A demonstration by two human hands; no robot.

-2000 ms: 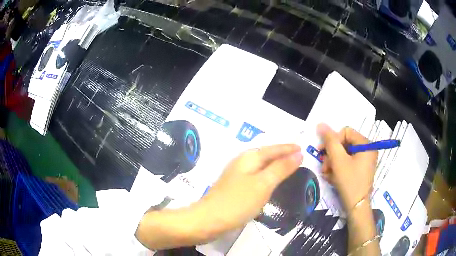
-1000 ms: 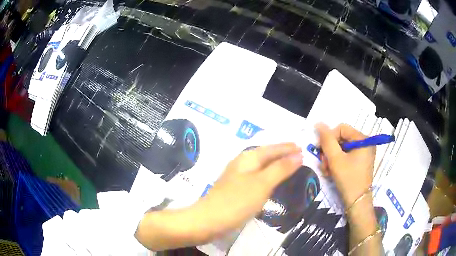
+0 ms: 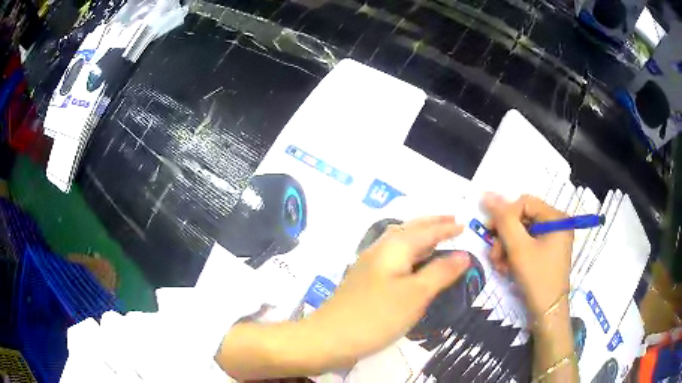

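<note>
Flat white cartons (image 3: 351, 112) with black round product pictures and blue labels lie fanned in overlapping stacks across the bench. My left hand (image 3: 396, 277) rests flat on the cartons at the centre, fingers pointing right, thumb spread over a round picture; it grips nothing that I can see. My right hand (image 3: 527, 247) holds a blue pen (image 3: 568, 224), its far end pointing right. The pen's writing tip is hidden by the fingers, beside a small blue label strip (image 3: 481, 230). The right wrist wears thin gold bracelets.
The bench has shiny black sheeting (image 3: 179, 149). More cartons (image 3: 71, 112) with clear plastic lie at the far left. Printed cartons (image 3: 650, 105) stand at the upper right. A blue crate (image 3: 60, 292) is at the lower left on green floor. An orange-and-blue object (image 3: 662, 366) is at the lower right.
The view has shifted slightly. My left thumb has spread away from the fingers, and more of the cartons shows beside the hand. The pen stays in my right hand, with small movements near the label.
</note>
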